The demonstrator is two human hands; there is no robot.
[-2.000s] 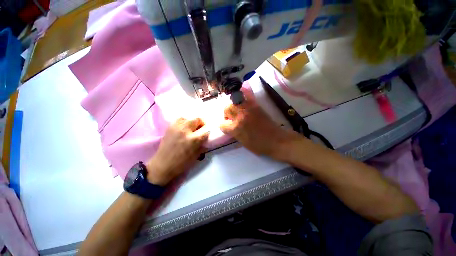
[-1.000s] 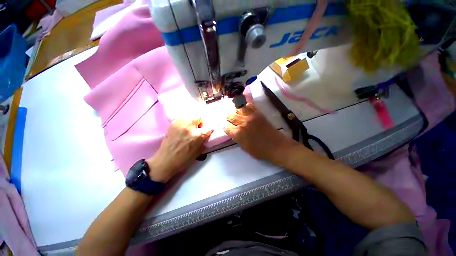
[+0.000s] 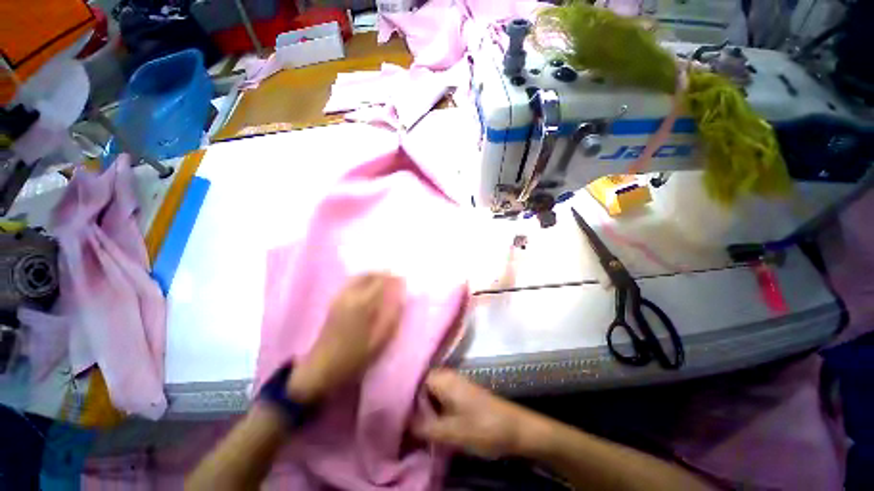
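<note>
The pink garment panel [image 3: 326, 249] lies left of the needle and hangs over the table's front edge; its middle looks white under the lamp. My left hand [image 3: 359, 321] is blurred and lies on top of the panel; whether its fingers grip cloth is unclear. My right hand [image 3: 465, 412] pinches the panel's right edge at the table's front edge. The white sewing machine [image 3: 565, 144] stands at the back right. Its presser foot and needle [image 3: 508, 201] have no panel under them. Black shears [image 3: 623, 288] lie on the table right of the panel.
Yellow-green yarn [image 3: 738, 134] lies over the machine head. A small yellow box [image 3: 621, 195] sits behind the needle. A tool with a pink-red tail [image 3: 770, 283] lies at the right. Pink pieces [image 3: 115, 278] hang at the left. A blue bin [image 3: 168, 101] stands at the back left.
The panel has come out from under the presser foot, left and toward me. Both hands have moved from the needle toward the front edge. The view has shifted, showing more of the back and left.
</note>
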